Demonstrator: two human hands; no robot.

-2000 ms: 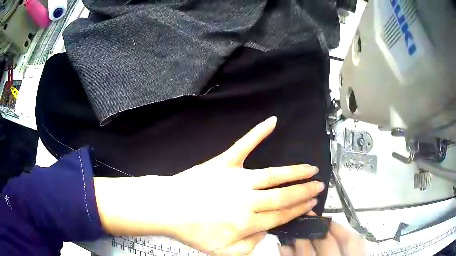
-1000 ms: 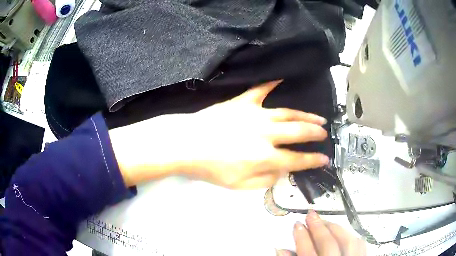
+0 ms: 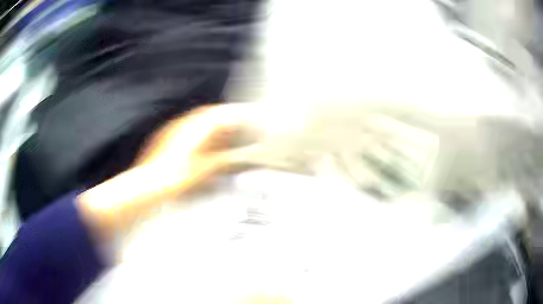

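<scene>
The whole head view is strongly blurred and overexposed. My left hand (image 3: 190, 148) reaches from the dark blue sleeve at the lower left towards the pale machine head (image 3: 458, 148). Its fingers look bent, but their tips are lost in glare, so I cannot tell whether they hold anything. The dark cloth (image 3: 89, 119) lies to the left of and beyond my left hand. A faint skin-coloured patch is cut off by the bottom edge; it may be part of my right hand. The needle area cannot be made out.
The white table surface (image 3: 250, 255) spreads below the machine head, with faint dark marks on it. A dark area shows beyond its edge at the lower right. Blurred pale and blue shapes are at the upper left.
The view has swung and blurred. The cloth now appears further left, and my left hand no longer lies flat and spread on it. My right hand has nearly or wholly left the picture.
</scene>
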